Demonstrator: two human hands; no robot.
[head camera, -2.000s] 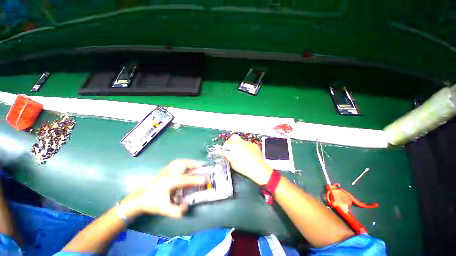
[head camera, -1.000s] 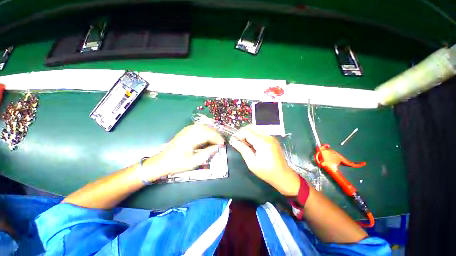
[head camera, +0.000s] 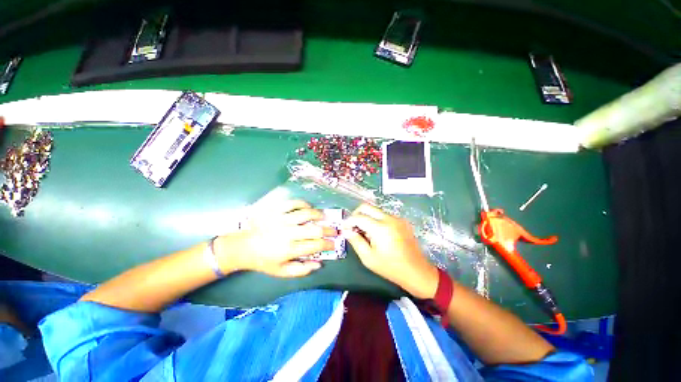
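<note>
A phone body (head camera: 334, 248) lies flat on the green bench in front of me, silvery side up, largely covered by my hands. My left hand (head camera: 282, 237) lies over it with fingers spread and holds it down. My right hand (head camera: 384, 245) is at its right end, thumb and fingertips together at the edge; whether they pinch a small part cannot be seen. A pile of dark red and black bits (head camera: 347, 156) lies just beyond, with thin clear strips (head camera: 328, 179) in front of it.
A second phone body (head camera: 175, 139) lies at left, a gold-brown pile (head camera: 26, 170) farther left. A white card (head camera: 407, 183), crumpled film (head camera: 448, 237), an orange blow gun (head camera: 514, 250) and a white stick (head camera: 534, 196) lie right. Beyond the white strip (head camera: 313, 113), the belt carries phones and a black tray (head camera: 254, 63).
My left hand has spread flatter over the phone body. My right hand has moved from the clear strips down to the phone's right end. The view has shifted slightly.
</note>
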